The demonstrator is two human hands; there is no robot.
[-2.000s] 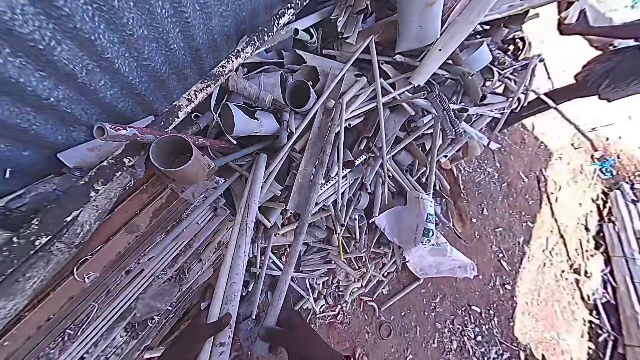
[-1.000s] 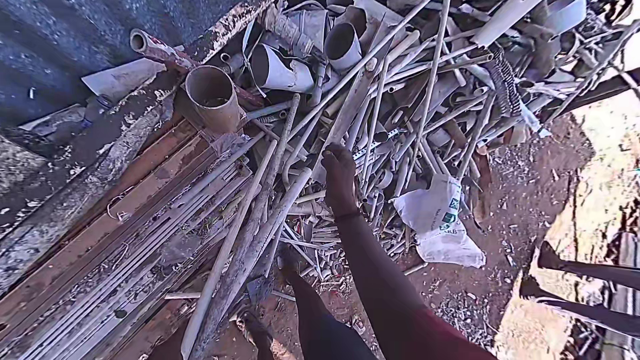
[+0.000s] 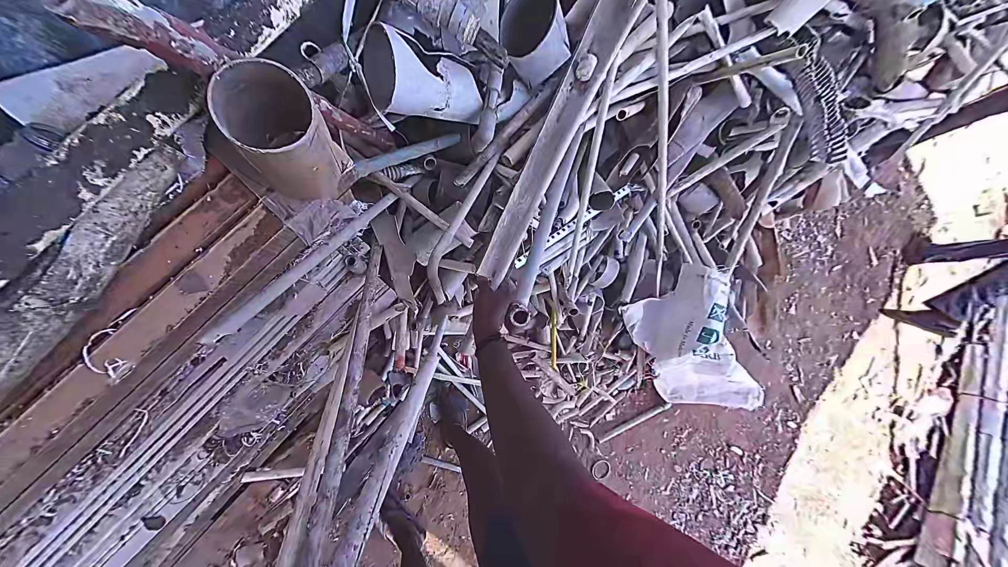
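My right hand (image 3: 491, 309) reaches into the heap from below, closed around the lower end of a long, thick grey pipe (image 3: 543, 157). Beside its fingers is the open end of a smaller pipe (image 3: 519, 316). My left hand is out of view. To the left of my right arm, long pale pipes (image 3: 398, 449) slant down past the bottom edge. A wide brown pipe piece (image 3: 272, 118) stands open-ended at the upper left, near broken white pipe pieces (image 3: 433, 83). A white printed plastic bag (image 3: 693, 339) lies on the heap's right edge.
Long strips and brown channels (image 3: 181, 307) are stacked at the left, beside a rough beam (image 3: 87, 205). A black coiled hose (image 3: 823, 102) lies at the upper right. Reddish ground (image 3: 709, 449) borders the heap. My feet are among scraps at the bottom, and another person's feet show at right.
Two seconds ago both hands were low on the long pipes. My right hand has since reached up into the heap and now holds a thick pipe's end; my left hand has left the view.
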